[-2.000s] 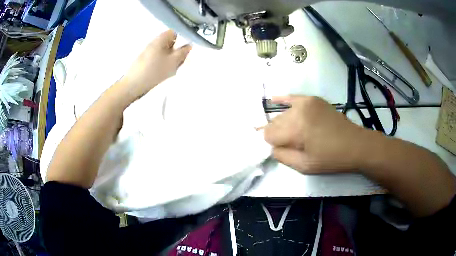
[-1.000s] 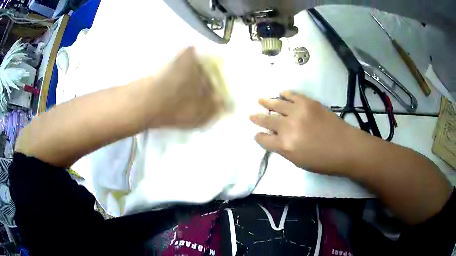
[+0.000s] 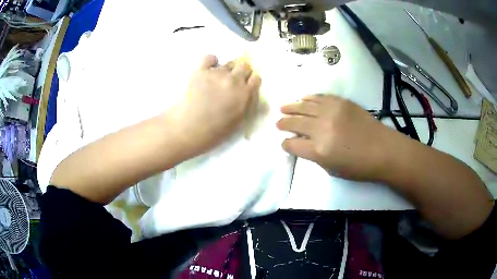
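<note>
A large white fabric garment piece [image 3: 218, 190] covers the table's middle and left and hangs over the front edge. My left hand [image 3: 220, 101] lies on it left of the needle area, fingers bent over a yellowish patch [image 3: 255, 111]; whether they pinch cloth is hidden. My right hand [image 3: 332, 133] lies flatter at the cloth's right part, fingers slightly apart, pointing left. The sewing machine head [image 3: 302, 32] is above both hands, with a knurled knob at its lower end. The needle tip cannot be made out.
Black shears [image 3: 388, 71], silver snips [image 3: 428, 84] and an awl [image 3: 449, 68] lie at the right. A perforated metal disc [image 3: 331, 54] is beside the head. A tan paper ticket [image 3: 486, 136] is at the right edge. A fan [image 3: 12, 215] stands lower left.
My left hand has come down from the upper left onto the cloth near the middle, where the yellowish patch now shows. My right hand's fingers have spread and moved slightly left.
</note>
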